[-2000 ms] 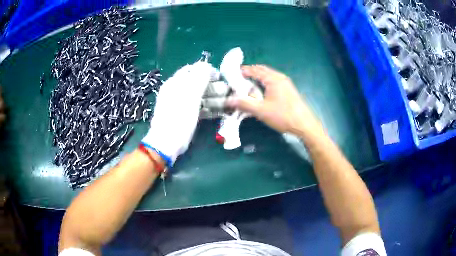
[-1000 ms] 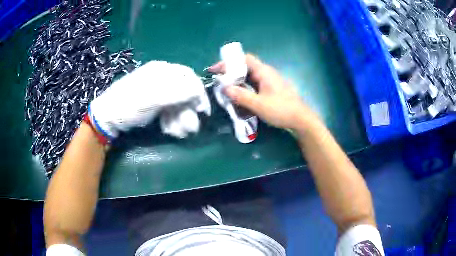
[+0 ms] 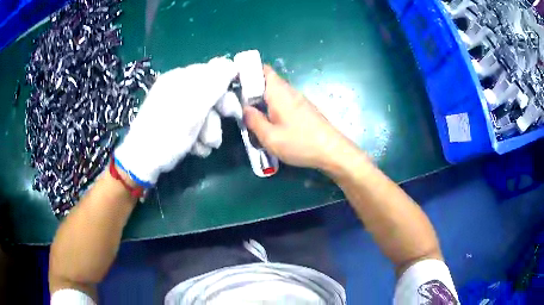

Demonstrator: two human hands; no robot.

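Observation:
A white housing (image 3: pixel 250 74) is held over the green tabletop, its block-like head away from me and its red-marked end toward me. My bare right hand (image 3: pixel 286 122) grips it around the middle from the right. My gloved left hand (image 3: pixel 185 110) has its thumb and fingertips at the left side of the housing's head. Something small and dark shows between the glove fingertips and the housing, too blurred to make out. The middle of the housing is partly hidden by my right hand.
A heap of dark and silver insert parts (image 3: pixel 77 101) lies on the green tabletop (image 3: pixel 209 205) at the left. A blue crate (image 3: pixel 441 89) full of white housings stands at the right. The corner of another blue crate (image 3: pixel 27 18) shows at the upper left.
My gloved hand has moved from beside the heap up to the housing's head. The housing and my right hand have shifted slightly left. Earlier, the housing was turned differently.

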